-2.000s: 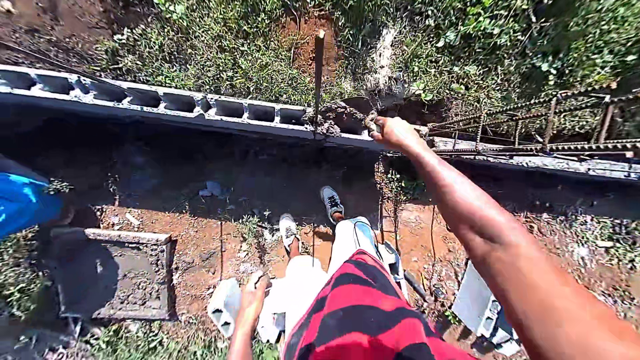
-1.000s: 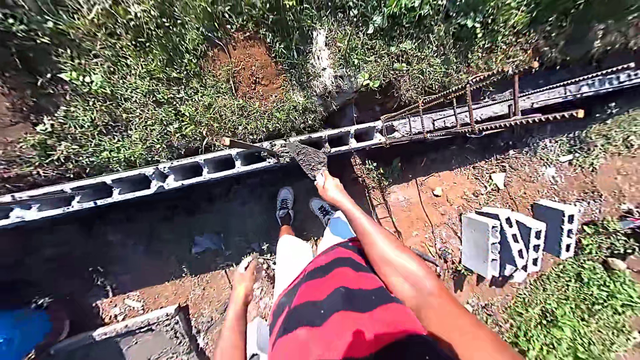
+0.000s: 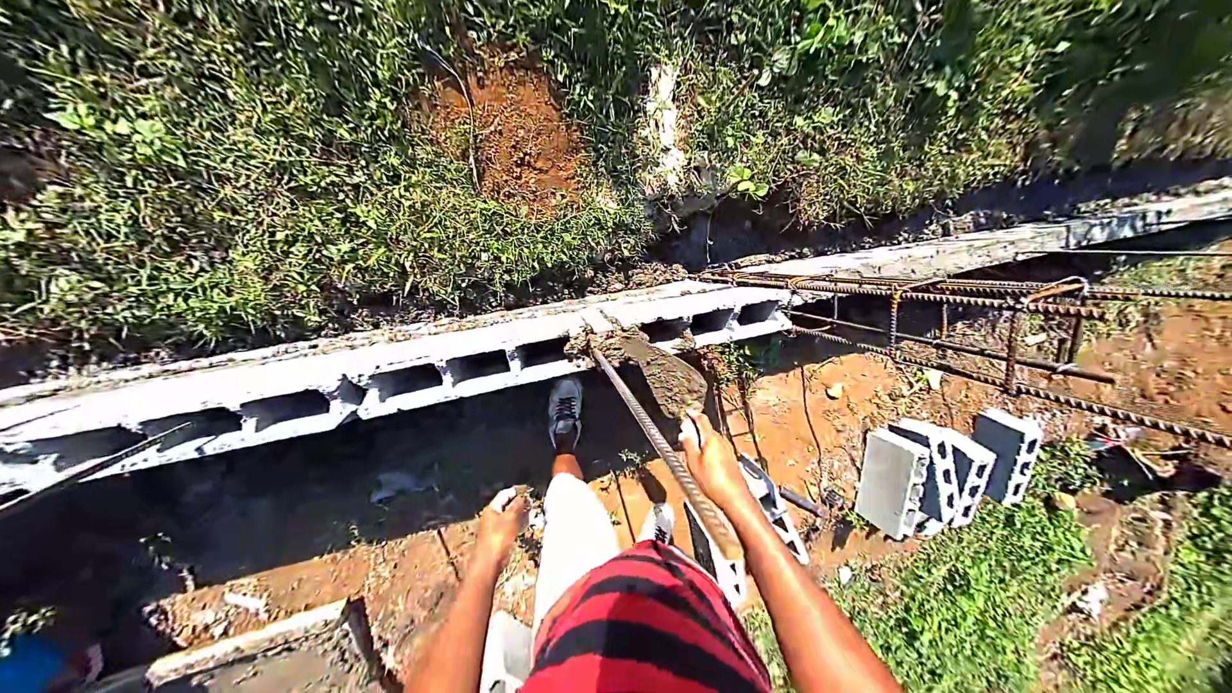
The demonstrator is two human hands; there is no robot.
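Observation:
My right hand (image 3: pixel 707 452) grips a trowel whose mortar-covered blade (image 3: pixel 666 375) reaches up to the row of hollow concrete blocks (image 3: pixel 404 371). Wet mortar (image 3: pixel 602 339) lies on top of the row by the blade. An upright steel rebar (image 3: pixel 664 448) rises from the row toward the camera, just left of my right hand. My left hand (image 3: pixel 502 520) hangs in front of the wall, away from the blocks, its fingers curled; whether it holds something is unclear.
A tied rebar cage (image 3: pixel 1001 337) juts out at the right. Several loose concrete blocks (image 3: pixel 890 481) stand on the soil below it. A mortar trough (image 3: pixel 255 640) is at the lower left, another rebar (image 3: pixel 96 467) at the left.
My right hand with the trowel has drawn back from the top of the block row, where it was two seconds ago. The view has shifted, and the loose blocks at the right show fully.

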